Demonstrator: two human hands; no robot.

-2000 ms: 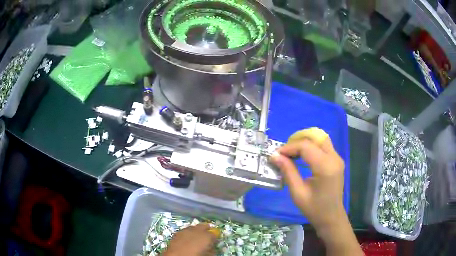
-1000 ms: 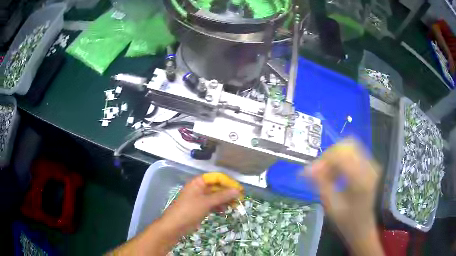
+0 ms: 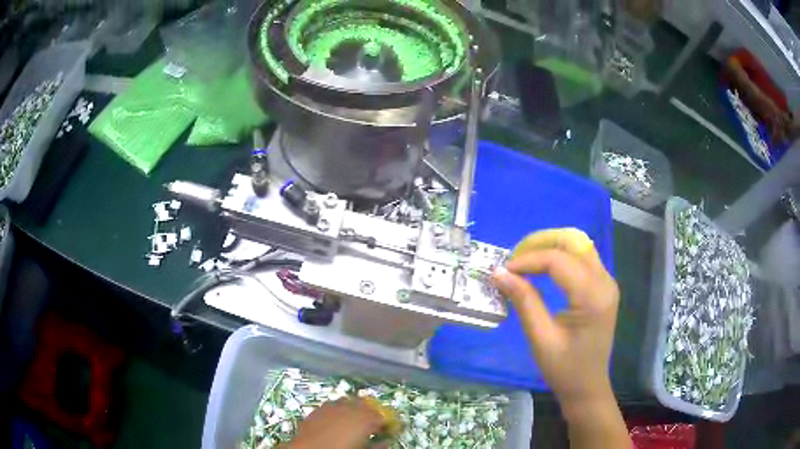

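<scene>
My right hand, with a yellow cover on a finger, has its thumb and forefinger pinched together at the right end of the silver fixture. A small workpiece seems to be between the fingertips, mostly hidden by them. My left hand, also with a yellow finger cover, reaches down into the near translucent tub among heaped small white-and-green workpieces. Its fingertips are hidden, so I cannot tell whether it grips one. The steel bowl feeder holds tiny green pieces, and a narrow metal track runs from it to the fixture.
A blue tray lies behind and right of the fixture. A full tub stands at far right, a smaller tub behind it. Green bags and loose white pieces lie left. Part of another person's hand shows top right.
Since one second ago, my right hand has moved from beside the fixture to its right end. My left hand has gone down into the near tub. The whole view has shifted.
</scene>
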